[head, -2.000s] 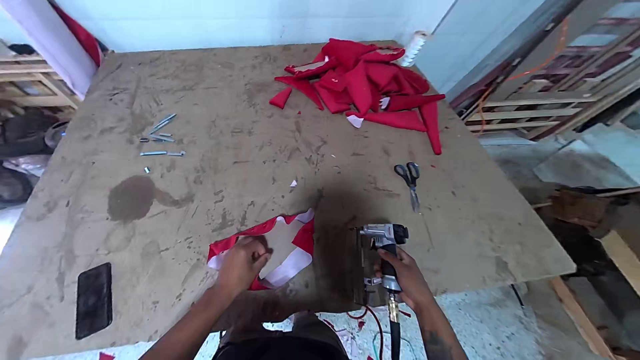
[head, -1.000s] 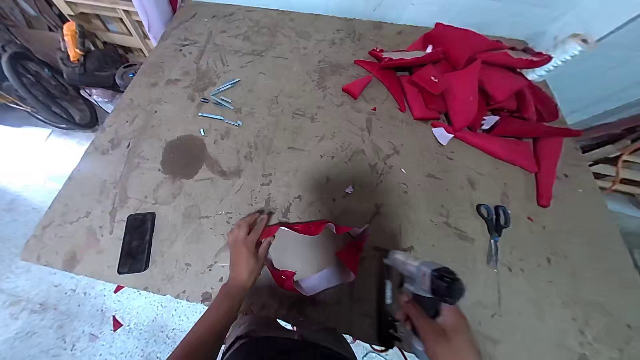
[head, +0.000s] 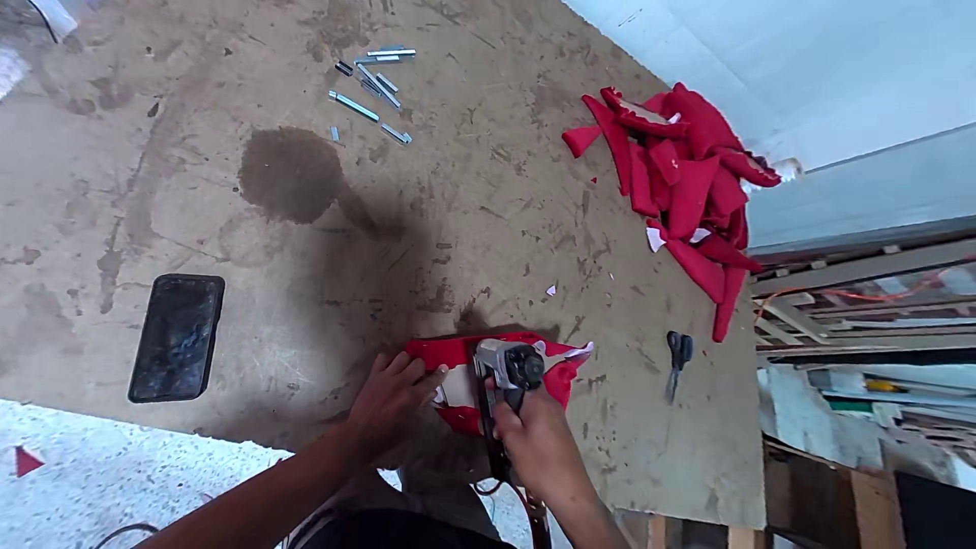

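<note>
A panel wrapped in red fabric (head: 450, 351) lies near the table's front edge, its pale back facing up and white lining showing at the edges. My left hand (head: 395, 396) presses on its left end, fingers on the folded fabric. In my right hand (head: 534, 431) is a pneumatic staple gun (head: 507, 364), its nose over the top middle of the panel; whether it touches is hidden. A hose hangs from the gun's handle.
On the table (head: 473, 191) are a black phone (head: 177, 338) at left, strips of staples (head: 377, 80) farther back, dark-handled scissors (head: 676, 362) at right, and a pile of red fabric-covered pieces (head: 686, 168) at back right. Timber (head: 839, 305) is stacked beyond the right edge.
My right hand has brought the staple gun from the right of the red panel to over it. My left hand remains at the panel's left part. The view has turned and come closer.
</note>
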